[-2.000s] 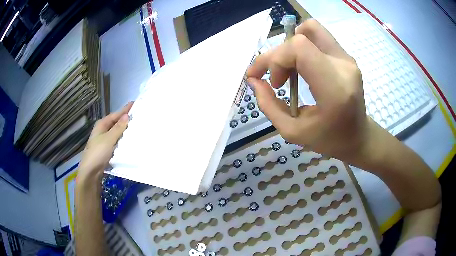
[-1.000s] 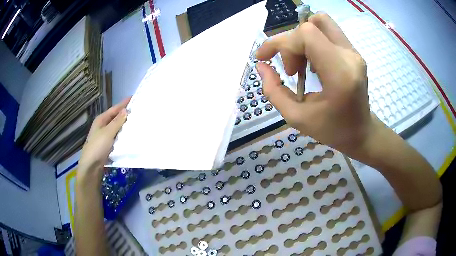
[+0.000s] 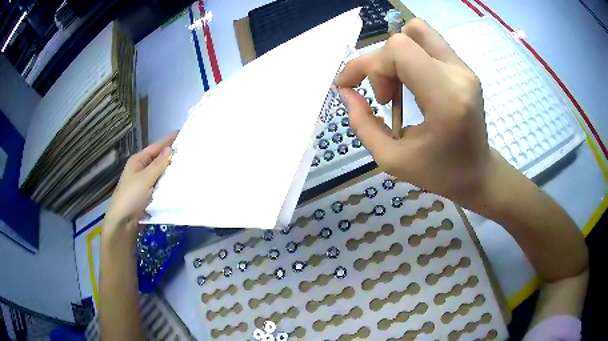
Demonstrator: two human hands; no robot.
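Observation:
A large plain white sheet or upper tray (image 3: 243,133) is tilted over the work. My left hand (image 3: 143,183) grips its left edge. My right hand (image 3: 427,113) pinches at its right edge with thumb and forefinger and also holds a thin stick tool (image 3: 397,110) upright against the palm. Below it, a white blister tray (image 3: 340,165) with rows of dark round parts is partly hidden. The slotted fixture board (image 3: 400,293) lies in front, with dark round parts (image 3: 299,266) in its upper slots. Several small metal washers (image 3: 269,331) lie piled on the board near the bottom.
A blue parts bin (image 3: 157,256) with metal pieces stands behind my left forearm. Stacked boards (image 3: 80,126) are at far left. White dimpled trays (image 3: 533,113) are at right. A black tray (image 3: 293,26) lies on the far side. Part of another slotted board (image 3: 157,323) shows bottom left.
Over the last two seconds the white sheet's lower right corner has risen, uncovering more of the slotted board. Both hands keep their hold on it, and the right hand has shifted only slightly.

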